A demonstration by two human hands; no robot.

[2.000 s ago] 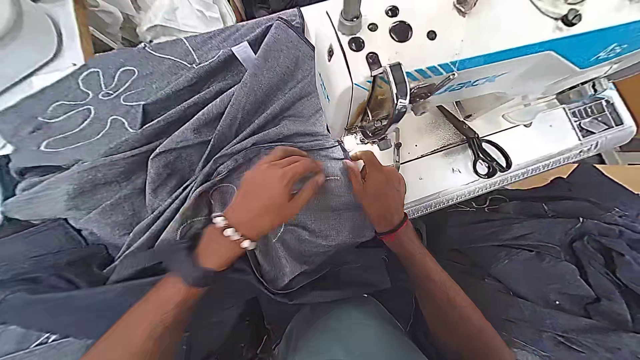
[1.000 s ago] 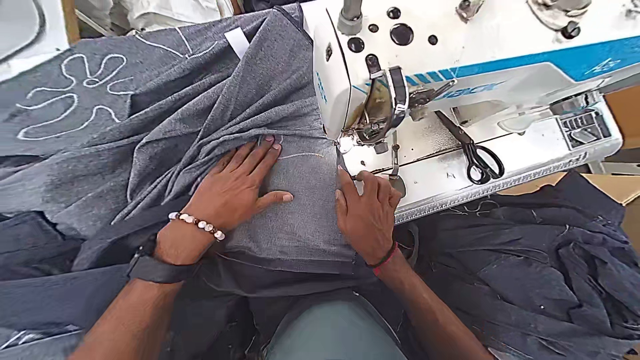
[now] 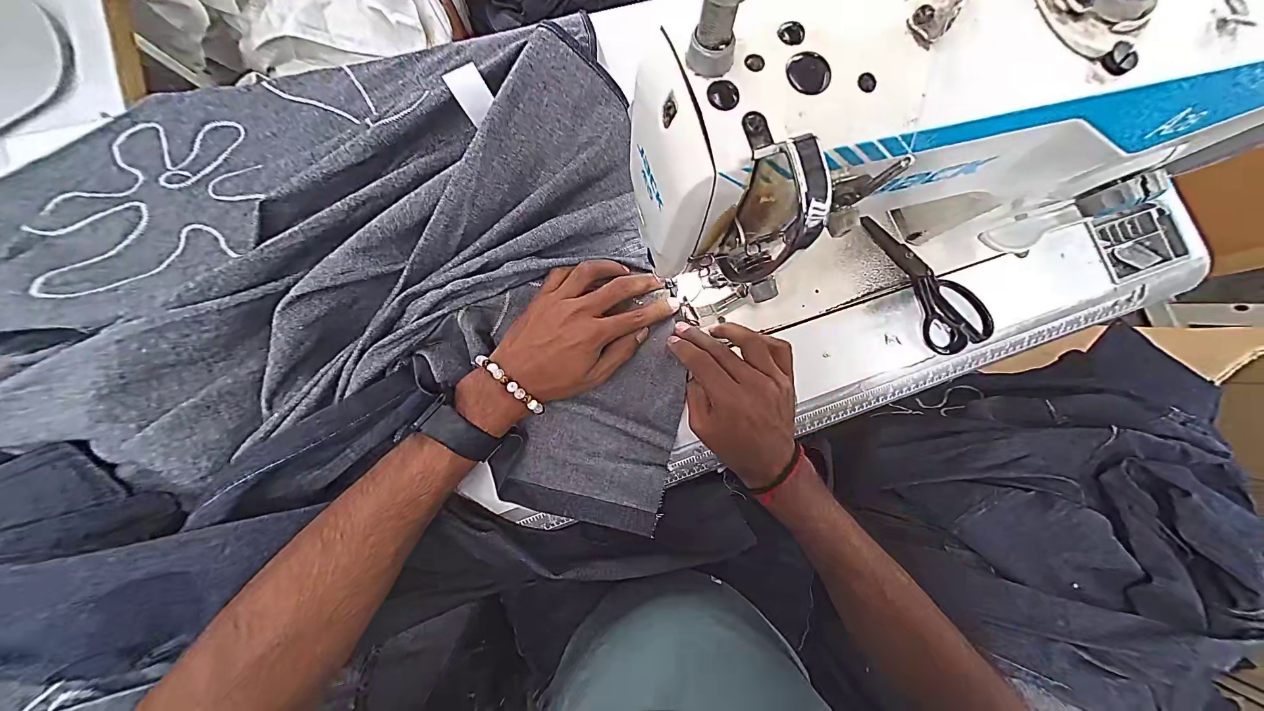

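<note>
Grey-blue denim fabric (image 3: 395,237) with white looped stitching at its left lies bunched across the bed of a white and blue Jack sewing machine (image 3: 681,148). My left hand (image 3: 583,331), wearing a beaded bracelet and a dark wristband, rests on the fabric with its fingertips beside the presser foot (image 3: 696,291). Its fingers are spread and slightly bent. My right hand (image 3: 741,395) has its fingers curled at the fabric's right edge, just in front of the foot; whether it pinches the edge is hidden.
Black-handled scissors (image 3: 938,301) lie on the machine bed right of the needle area. Dark denim pieces (image 3: 1047,484) are heaped at the right, and more dark cloth (image 3: 89,592) lies at the lower left. Pale cloth (image 3: 336,30) is piled behind, and a cardboard box (image 3: 1229,217) stands at far right.
My left hand has moved from flat on the fabric toward the presser foot, and the fabric's lower edge has shifted, uncovering part of the machine bed's front edge. The right hand stays near the foot.
</note>
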